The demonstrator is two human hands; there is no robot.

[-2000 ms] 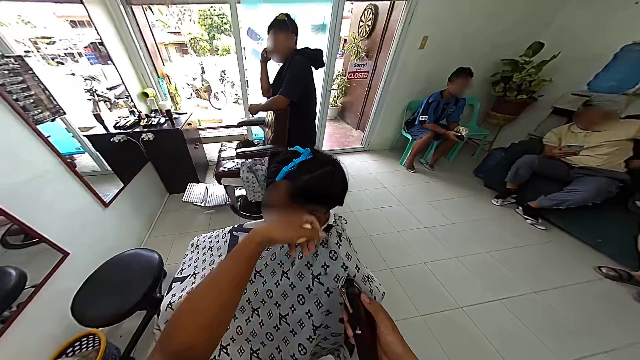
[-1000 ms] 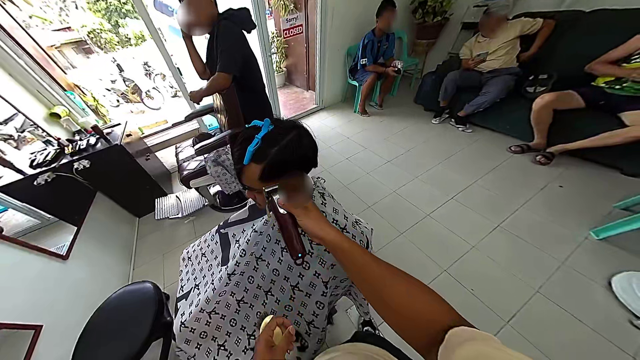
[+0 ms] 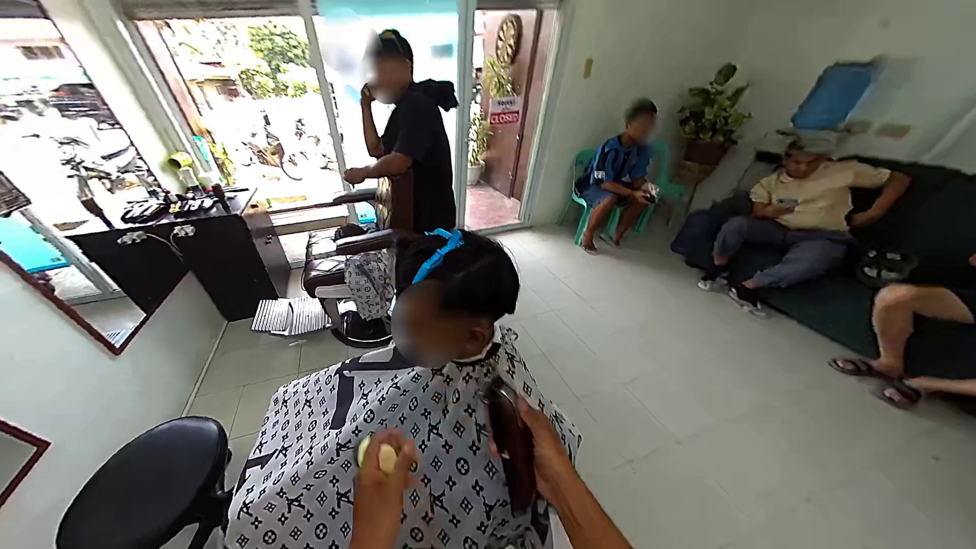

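Observation:
A seated person (image 3: 457, 297) with dark hair held by a blue clip (image 3: 438, 255) wears a white patterned barber's cape (image 3: 427, 419). My right hand (image 3: 543, 450) is closed around a dark brown hair clipper (image 3: 511, 442), its head pointing up beside the person's shoulder, apart from the hair. Over the front of the cape, my left hand (image 3: 386, 465) holds a small pale yellow object (image 3: 377, 454), perhaps a sponge or brush; its kind is unclear.
A black round stool (image 3: 145, 480) stands at lower left. Beyond are a barber chair (image 3: 343, 259), a standing person (image 3: 419, 137) and a black counter (image 3: 221, 252). People sit on a green chair (image 3: 583, 183) and a dark sofa (image 3: 808, 297) at right.
My right hand with the clipper has moved from beside the person's head down to shoulder level. My left hand still holds the pale object and is now raised in front of the cape.

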